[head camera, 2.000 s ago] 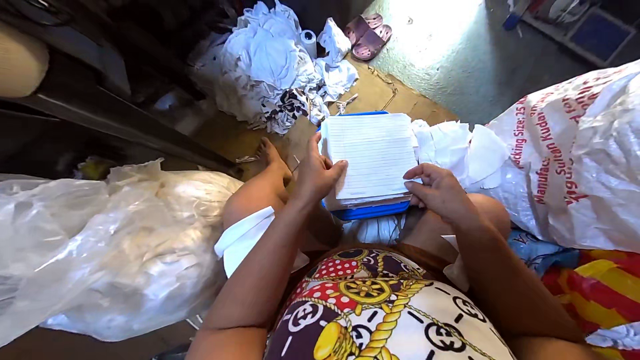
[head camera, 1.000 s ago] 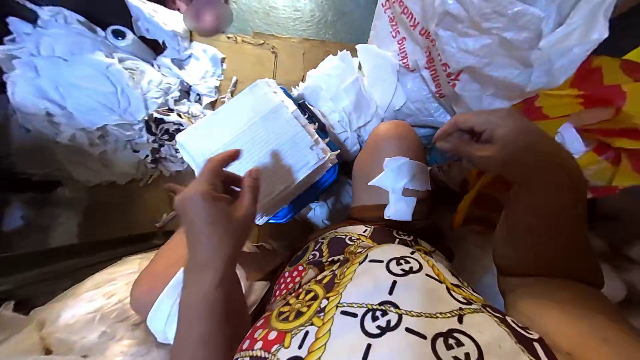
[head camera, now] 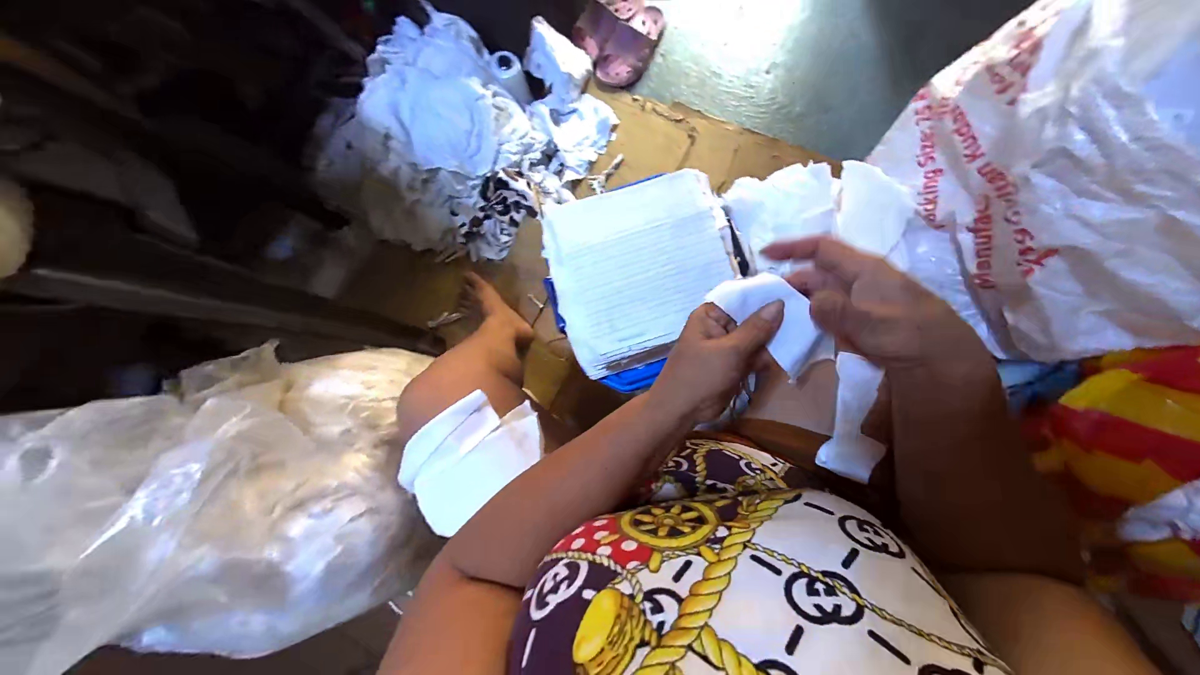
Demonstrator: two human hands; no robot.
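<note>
My left hand [head camera: 722,352] pinches a small piece of white fabric [head camera: 773,314] between thumb and fingers, near the right corner of a flat, lined white pad or board [head camera: 637,267]. That pad rests on a blue container [head camera: 637,377], whose edges show below it. Just right of the white piece, my right hand [head camera: 848,291] is raised with its fingers partly spread; whether it touches the piece cannot be told. White fabric pieces [head camera: 478,464] lie on my left thigh, and another small piece [head camera: 855,417] is on my right thigh.
A heap of white cloth [head camera: 441,112] with a thread cone [head camera: 508,75] lies ahead on cardboard [head camera: 741,141]. White pieces [head camera: 787,211] lie beside the pad. A clear plastic bag [head camera: 234,497] is at left, a printed white sack [head camera: 1078,187] at right. Pink sandals [head camera: 623,42] stand beyond.
My left hand has moved from over the pad to its right corner and now holds a white piece. My right hand has come in close to it. The view has shifted.
</note>
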